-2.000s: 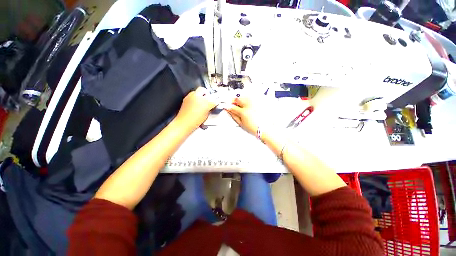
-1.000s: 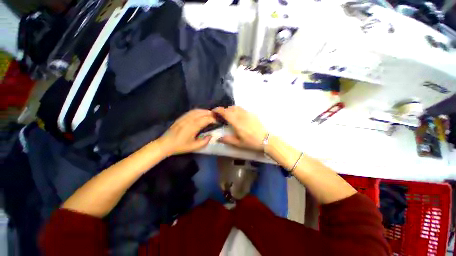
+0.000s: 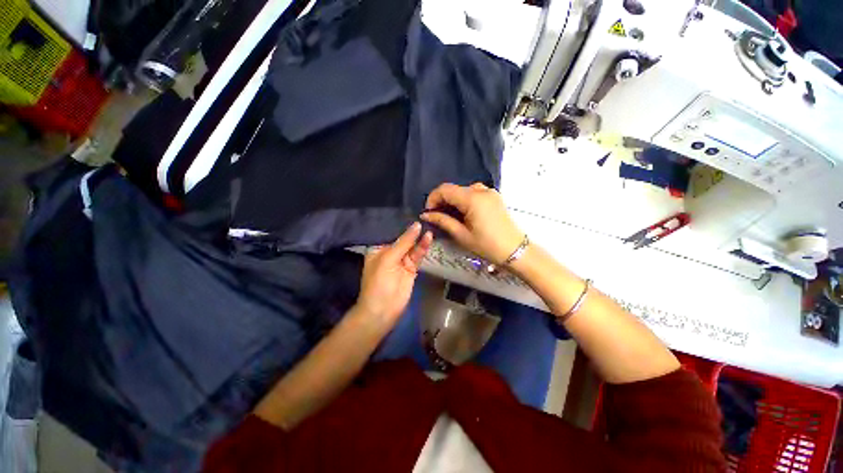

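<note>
A navy-black garment [image 3: 323, 175] lies spread on the white table left of the needle, with a greyish-navy patch on it. My left hand [image 3: 393, 272] pinches the garment's near edge between thumb and fingers at the table's front edge. My right hand [image 3: 471, 220] pinches the same edge just beside it, fingertips nearly touching. The presser foot and needle [image 3: 531, 125] stand beyond my right hand, apart from both hands. The exact bit of edge is partly hidden by my fingers.
White sewing machine [image 3: 721, 120] at the upper right. Red snips [image 3: 661, 229] lie on the table. A red basket [image 3: 786, 416] is at lower right. Dark cloth [image 3: 157, 305] hangs at left. Black-and-white striped cloth [image 3: 222, 102] and yellow [image 3: 32, 55] and red crates are upper left.
Both hands have come away from the needle area towards the table's front edge, and the garment now lies spread there. The view has shifted left. My fingers now pinch the edge.
</note>
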